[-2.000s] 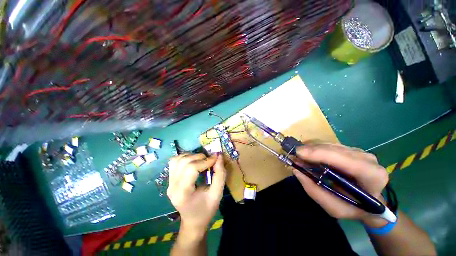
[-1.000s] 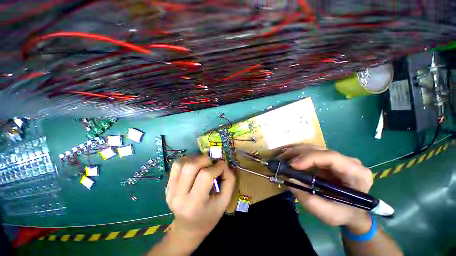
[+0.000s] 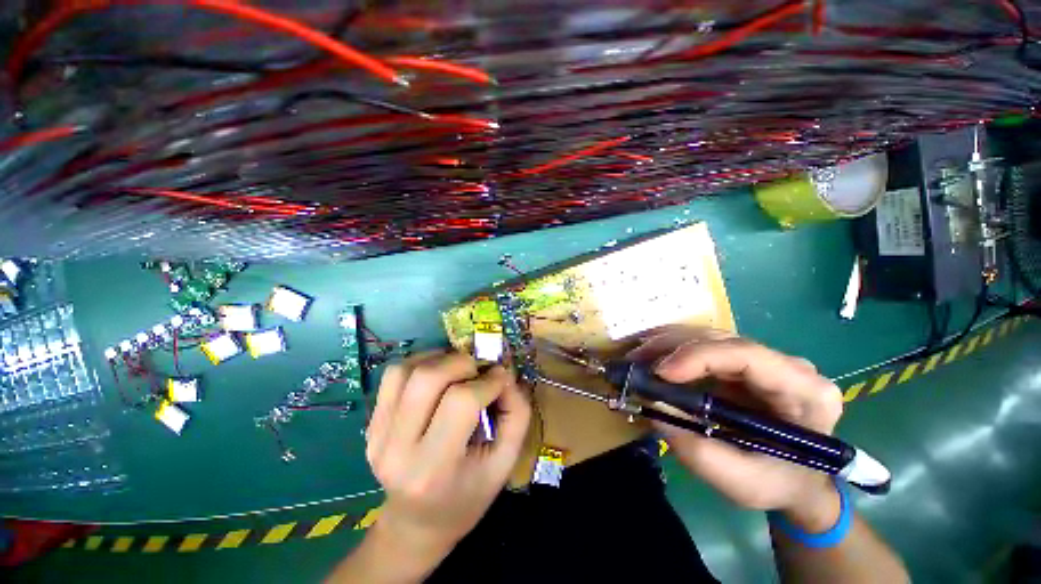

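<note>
My right hand [image 3: 748,411] holds the black soldering iron [image 3: 765,434], its tip and thin feed tube pointing left at the circuit board strip [image 3: 516,325] on the tan work board [image 3: 588,408]. My left hand [image 3: 448,428] has its fingers pinched at the strip's near left side, below a battery cell [image 3: 487,340] with yellow tape. A small white piece shows between its fingers; what exactly the fingertips grip is too small to tell. Another battery cell [image 3: 549,465] lies at the work board's near edge. A white paper label [image 3: 662,294] is on the board's right part.
Stacked trays with red and black wires [image 3: 457,126] fill the top. Loose board assemblies with cells [image 3: 234,319] and a clear plastic tray [image 3: 46,365] lie at left. A solder waste tin [image 3: 816,192] and a black box with a pale label [image 3: 902,222] stand at right.
The view has shifted, with the wired stack now spanning the top. The iron's tip has moved lower, near the strip's near end. A battery cell now shows above my left fingers.
</note>
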